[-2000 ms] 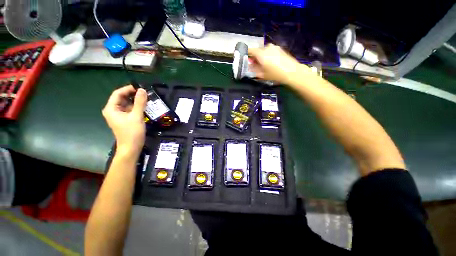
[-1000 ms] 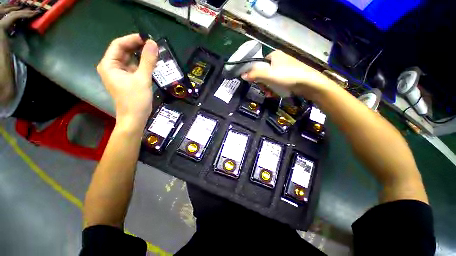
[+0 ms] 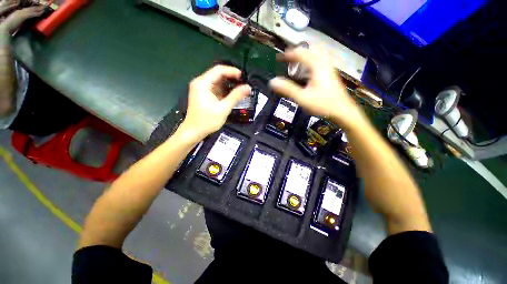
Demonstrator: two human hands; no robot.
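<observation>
My left hand [image 3: 214,100] holds a black electronic unit [image 3: 244,106] with a label over the back left of the black foam tray [image 3: 267,222]; a thin black lead rises near its upper end. My right hand [image 3: 314,86] is blurred, its fingers apart and empty, just right of that unit. Labelled black units with gold discs lie in the tray, such as the one at the front middle [image 3: 259,171]. A gold-printed black unit [image 3: 321,131] lies crosswise on another in the back row. The tray's left pockets are partly hidden by my left arm.
Handheld scanners stand at the right [image 3: 404,128], [image 3: 451,110]. A monitor [image 3: 411,16], a white shelf edge [image 3: 339,47] and a phone [image 3: 243,8] are at the back. A red stool [image 3: 61,147] and a neighbour's arm [image 3: 8,72] are at left.
My right hand has let go of the scanner it held. My left hand has moved right with the unit, closer to my right hand.
</observation>
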